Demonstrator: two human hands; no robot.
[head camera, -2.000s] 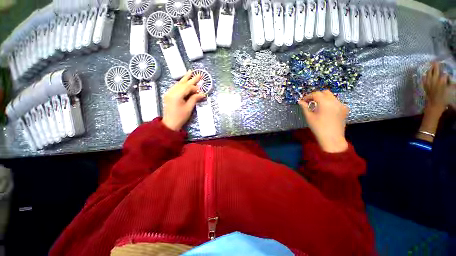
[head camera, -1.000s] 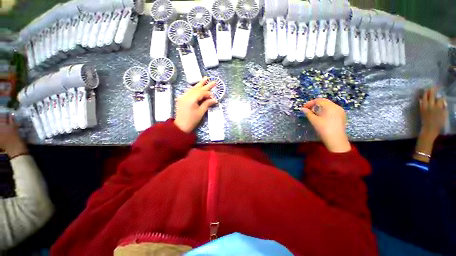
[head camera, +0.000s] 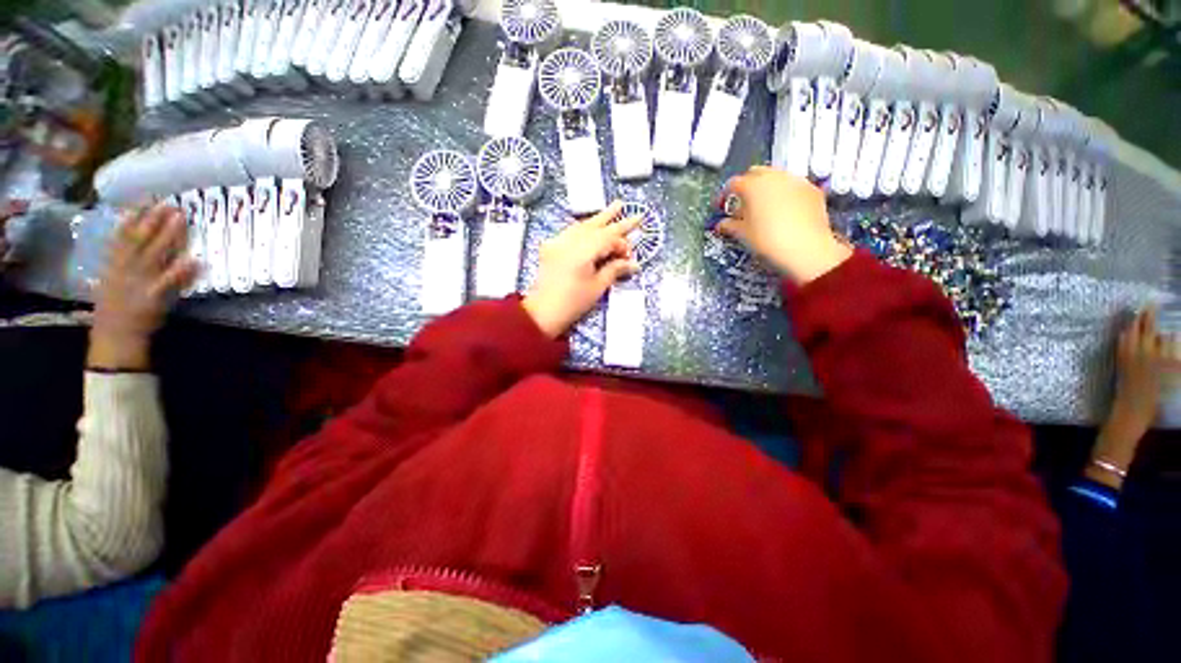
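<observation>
A white handheld fan (head camera: 624, 324) lies on the silvery bench in front of me, grille up, handle towards me. My left hand (head camera: 580, 269) rests on it, fingertips at the grille and neck, covering part of both. My right hand (head camera: 777, 223) is over the heap of small pale parts (head camera: 755, 288), fingertips bunched at its far left edge and hiding much of it. Whether a part is between them is too small to tell. The heap of small dark parts (head camera: 952, 266) lies to the right, partly behind my right sleeve.
Single fans lie grille up ahead (head camera: 622, 117) and at left (head camera: 444, 246). Rows of stacked fans stand at far left (head camera: 298, 45), near left (head camera: 253, 233) and right (head camera: 894, 136). A neighbour's hand (head camera: 136, 266) is at the left row; another hand (head camera: 1142, 376) is at the right edge.
My right hand has moved from the dark heap left and forward to the pale heap. My left hand stays on the fan. The view has shifted, and the left neighbour's hand has reached the near-left row.
</observation>
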